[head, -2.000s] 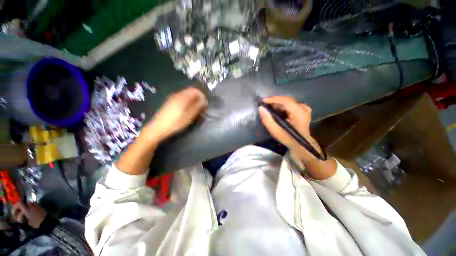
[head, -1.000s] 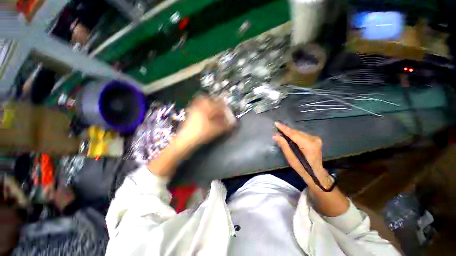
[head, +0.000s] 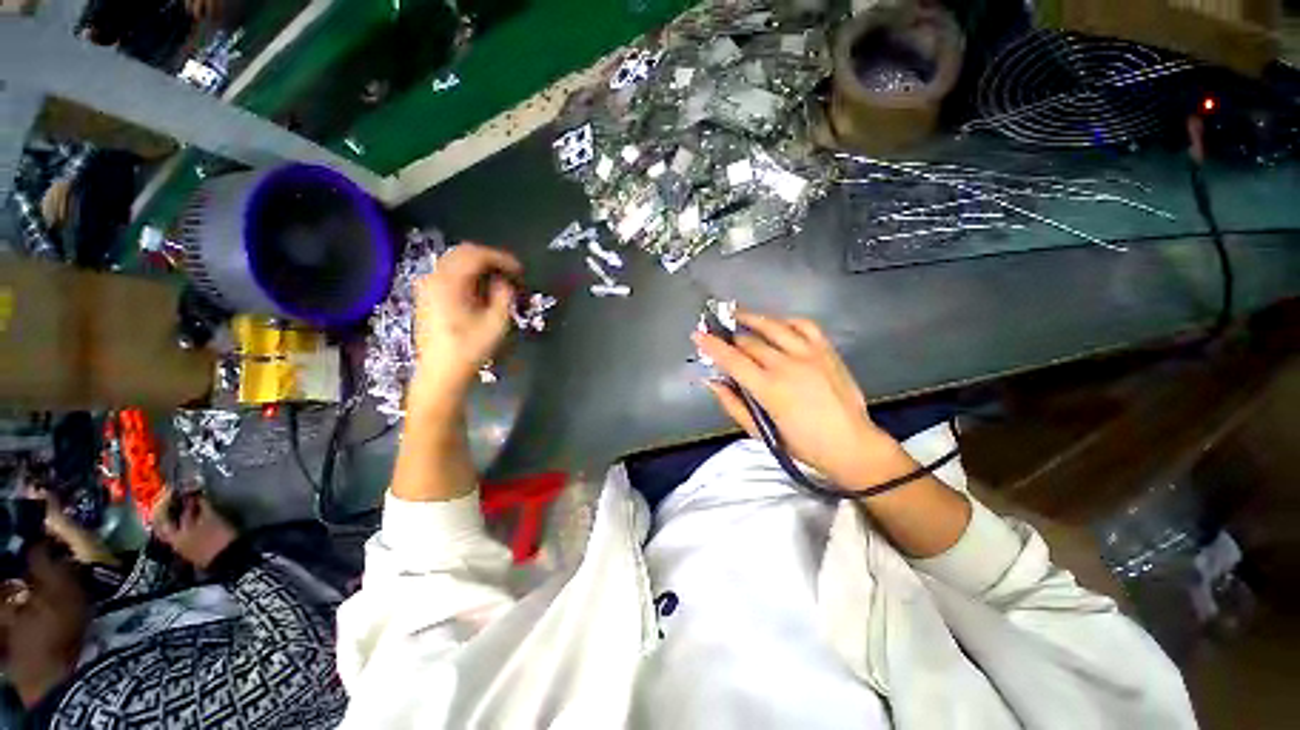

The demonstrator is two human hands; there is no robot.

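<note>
My left hand [head: 463, 307] is at the right edge of the loose pile of whitish-pink strips [head: 388, 340], fingers curled. A small silvery piece [head: 533, 311] shows beside its fingertips; whether they grip it is unclear. My right hand [head: 798, 392] is low over the dark mat, with a black pen-like tool [head: 763, 428] under its palm and a cord looping by the wrist. A small white-silver part [head: 719, 320] is at its fingertips. The tool's tip is hidden. Several small pieces [head: 606, 268] lie on the mat between the hands.
A big pile of metal assemblies [head: 713, 143] lies ahead, beside a brown tape roll [head: 895, 64]. Thin silver rods [head: 998, 200] lie at right. A purple-rimmed fan [head: 317, 243] and a neighbouring person's hand [head: 193, 525] are at left. A green belt [head: 471, 86] runs beyond.
The view has shifted. My left hand has moved left to the strip pile. My right hand has turned flatter, its tool lies lower under the palm, and a small part now shows at its fingertips.
</note>
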